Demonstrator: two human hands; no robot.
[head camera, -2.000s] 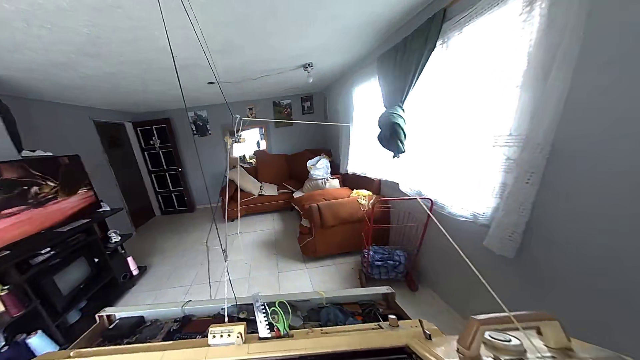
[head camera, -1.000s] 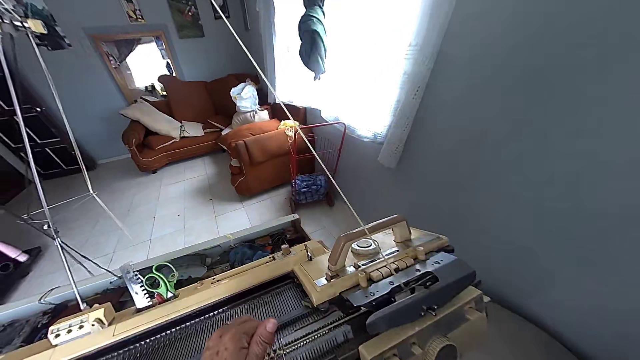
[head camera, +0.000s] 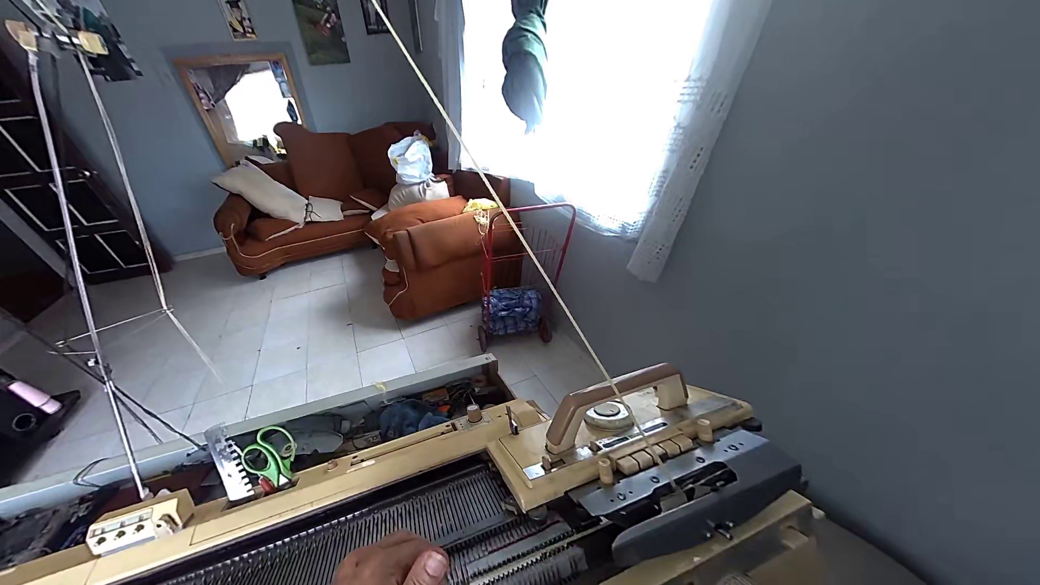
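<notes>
My left hand (head camera: 393, 561) is at the bottom edge, over the needle bed (head camera: 349, 524) of a knitting machine. Its thumb points right and its fingers look curled; whether they hold anything is hidden. My right hand is not in view. To the right sits the machine's carriage (head camera: 520, 467), with a brown handle (head camera: 621, 390), a round dial (head camera: 608, 416) and a row of buttons. A pale yarn (head camera: 520, 231) runs taut from the top down to the carriage's metal front arm (head camera: 707, 496).
Behind the bed, a long tray (head camera: 325, 398) holds green-handled scissors (head camera: 270, 459), a white toothed piece (head camera: 231, 467) and dark cloth. A row counter (head camera: 138, 524) stands left, near the yarn mast (head camera: 73, 244). Farther off are a brown sofa (head camera: 301, 244), a red cart (head camera: 528, 268) and a grey wall.
The view has swung right and down since the earliest frame, where no hand shows. My left hand appears one second ago over the needle bed and has stayed about there. The carriage has not plainly moved.
</notes>
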